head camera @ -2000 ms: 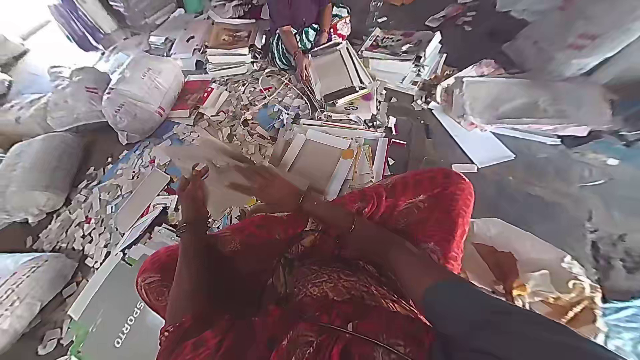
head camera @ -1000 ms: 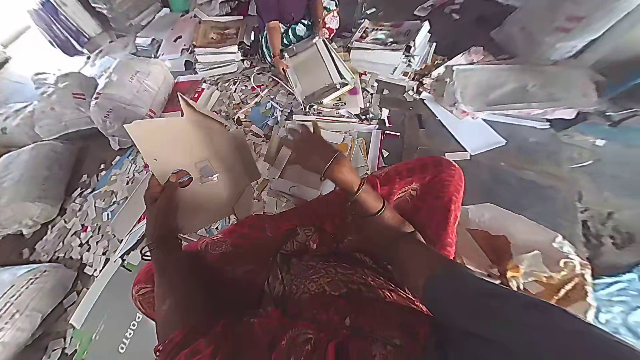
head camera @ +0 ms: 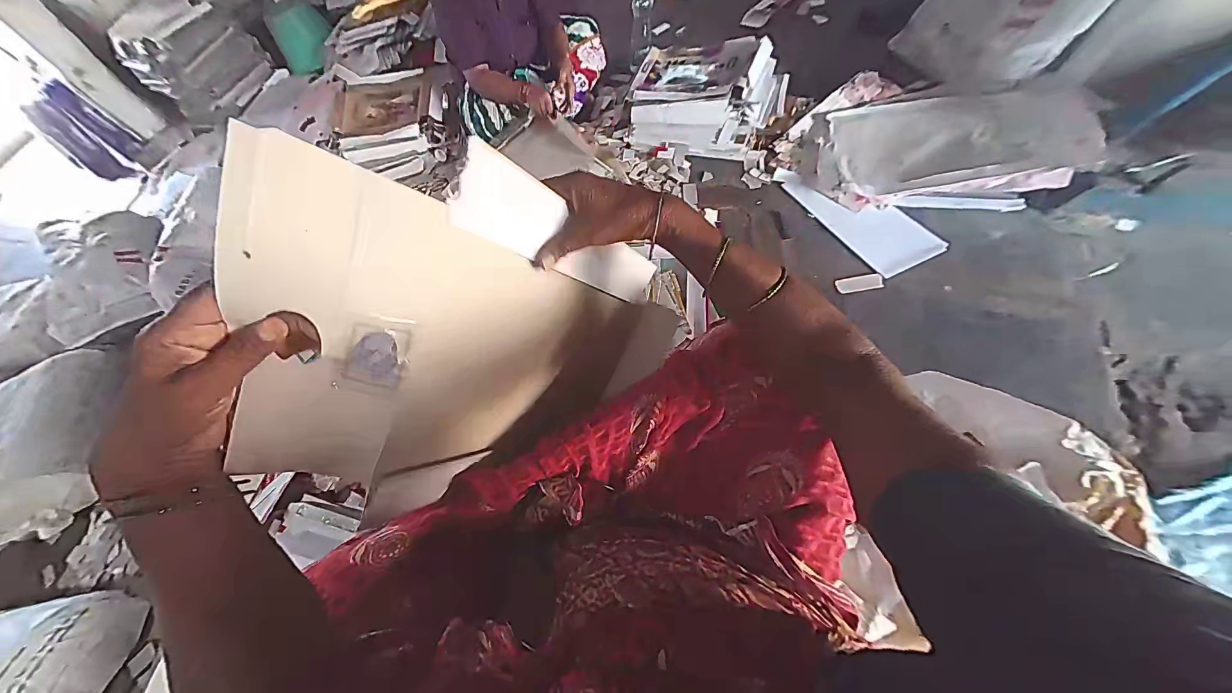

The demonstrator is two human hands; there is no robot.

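A large cream cardboard sheet with fold lines, a round hole and a small clear plastic patch is raised over my lap. My left hand grips its left side, the thumb at the hole. At the sheet's upper right edge, my right hand pinches a white card flap; whether that flap is part of the sheet I cannot tell. Bangles circle both wrists. Red patterned cloth covers my legs below the sheet.
Across from me sits a person in a purple top, hands on a grey panel. Paper stacks stand behind, scraps around them. Filled sacks line the left; a white board and a wrapped bundle lie right.
The cardboard sheet has come up and closer in my left hand. My right hand, over the pile of frames a second ago, is now at the sheet's upper edge with the white flap.
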